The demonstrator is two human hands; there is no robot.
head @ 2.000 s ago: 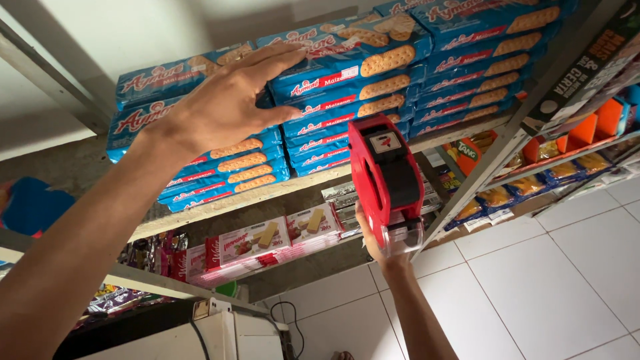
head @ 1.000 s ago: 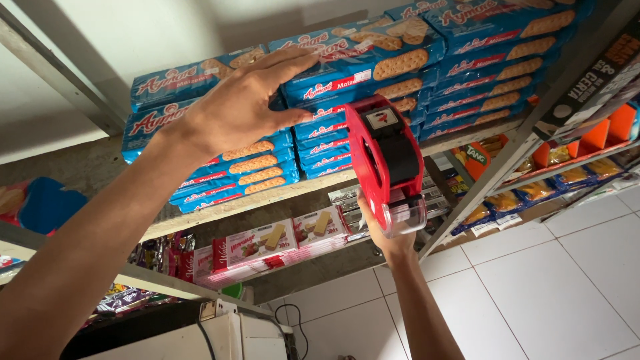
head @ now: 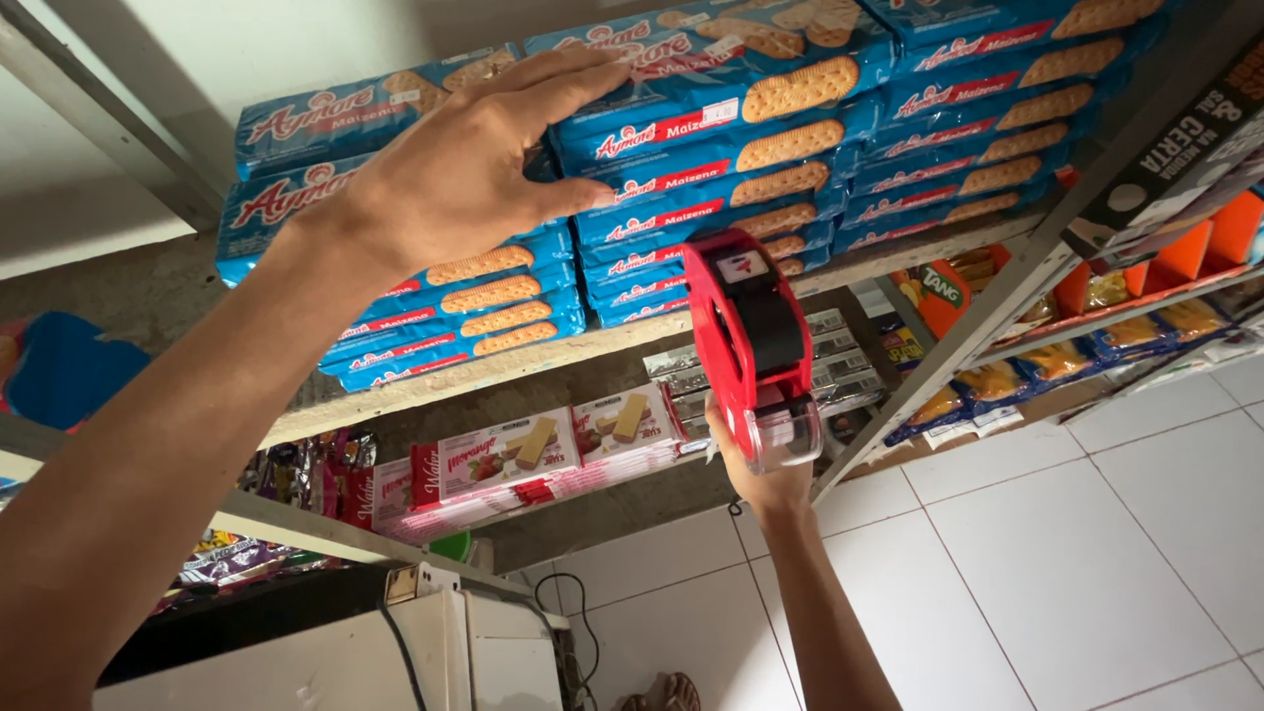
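Observation:
Blue packs of Aymoré Maizena biscuits (head: 681,188) lie stacked in columns on a wooden shelf. My left hand (head: 474,158) rests on the top pack of the middle column, its thumb spread along the pack's front side. In my right hand (head: 755,474) is a red and black price labeling gun (head: 750,326), held in front of the same column near the shelf edge. The gun hides part of the lower packs. A small white price sticker (head: 721,114) shows on a pack's side, and others are on top packs.
Pink wafer packs (head: 513,454) and silver packages (head: 839,365) lie on the shelf below. A metal shelf upright (head: 948,346) stands to the right, beside more racks of goods. Below left is a white appliance (head: 326,657) with a dark cable. White floor tiles (head: 1076,553) extend at lower right.
Both hands keep nearly the same places, the left on the packs and the right around the labeling gun. Only a slight shift of the view shows.

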